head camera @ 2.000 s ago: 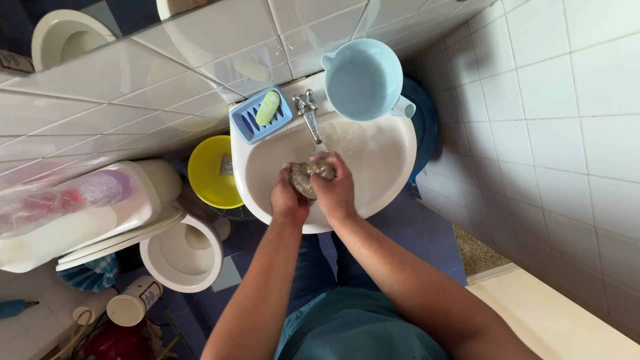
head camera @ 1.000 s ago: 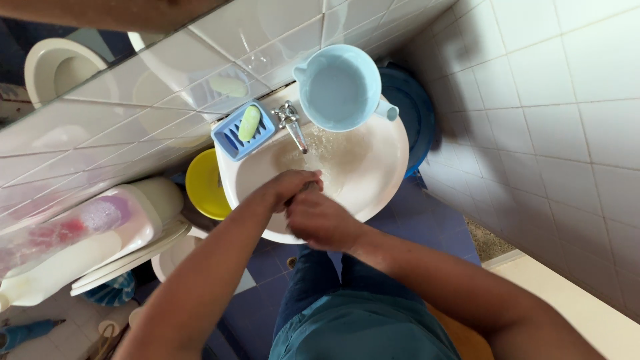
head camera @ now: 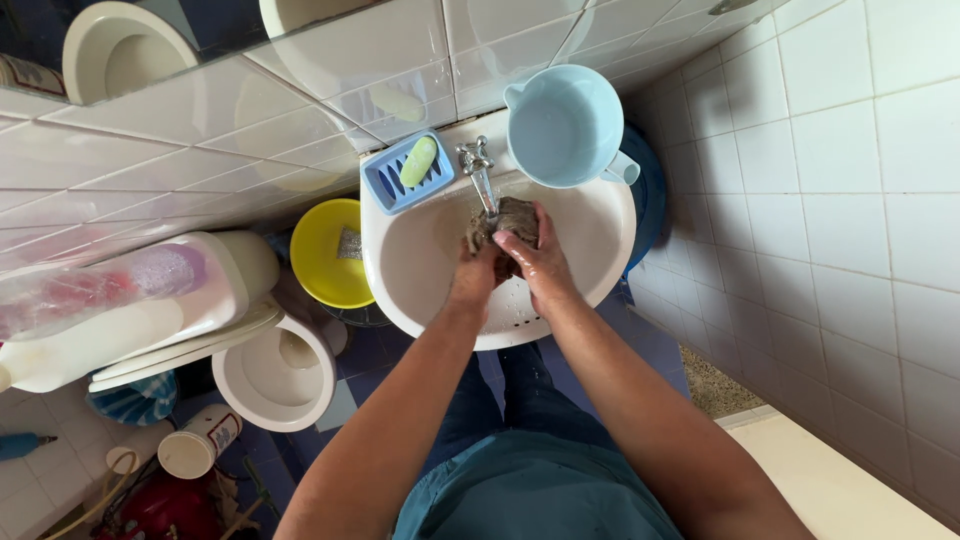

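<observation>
A wet, bunched grey-brown cloth (head camera: 517,220) is held between my two hands under the spout of the chrome faucet (head camera: 480,174), over the white sink (head camera: 405,277). My left hand (head camera: 478,264) grips its lower left side. On its right side is my right hand (head camera: 538,259), wet, with the thumb across the front. Drops of water fall into the basin. A green bar of soap (head camera: 418,161) lies in the light blue soap dish (head camera: 381,195) at the sink's back left corner. The cloth hides some of my fingertips.
A light blue plastic pitcher (head camera: 566,127) stands on the sink's back right edge. Left of the sink is a yellow basin (head camera: 319,262), then the toilet bowl (head camera: 262,379) and its tank. A blue tub (head camera: 649,195) sits behind the sink's right side, near the tiled wall (head camera: 840,247).
One second ago my hands were close together low over the basin's front; now they are farther up under the faucet, around the cloth, which shows much more.
</observation>
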